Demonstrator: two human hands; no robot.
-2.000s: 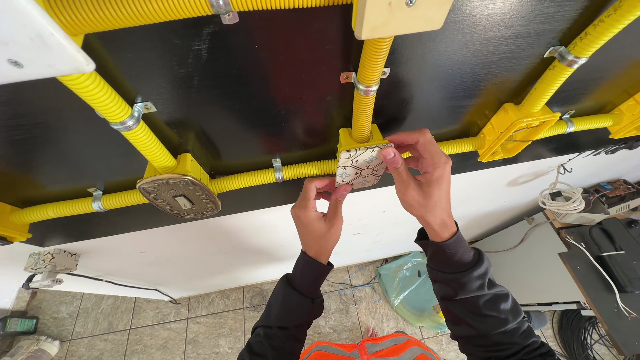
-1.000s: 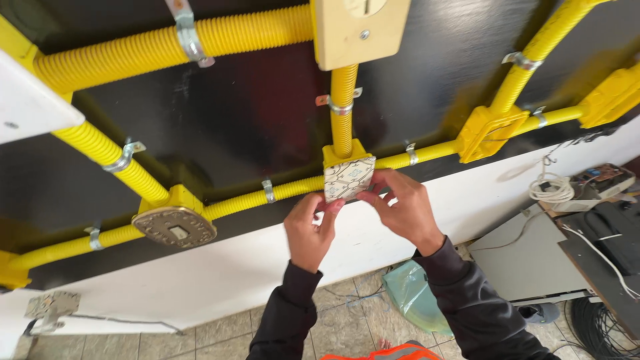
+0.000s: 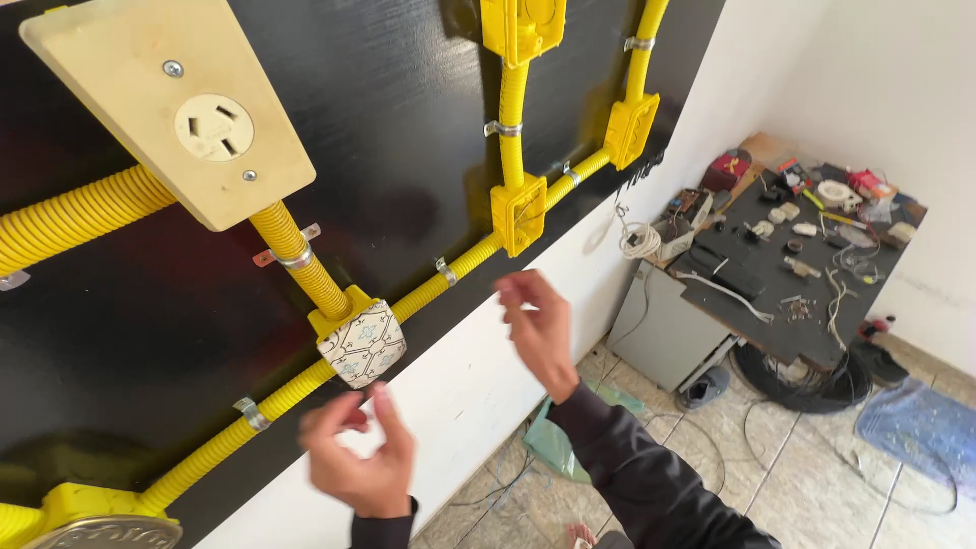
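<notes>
A small square cover plate with a tile pattern (image 3: 366, 343) sits over a yellow electrical box (image 3: 352, 303) on the black board, where three lengths of yellow corrugated conduit (image 3: 456, 273) meet. Just below the plate is my left hand (image 3: 362, 450), blurred, its thumb and forefinger apart and nothing visible between them. My right hand (image 3: 537, 328) hangs in front of the white wall, right of the plate, fingers curled and touching nothing; whether something small is in its fingertips cannot be told.
A beige socket plate (image 3: 213, 122) is at upper left, a dark oval cover (image 3: 114, 534) at lower left. Open yellow boxes (image 3: 518, 215) line the board further right. A cluttered dark table (image 3: 751, 305), a coil of black cable (image 3: 801, 381) and a green plastic bag (image 3: 560, 442) lie beyond.
Both hands have come off the patterned plate, which they held by its edges before; the right hand is now well to its right. The view has swung to the right.
</notes>
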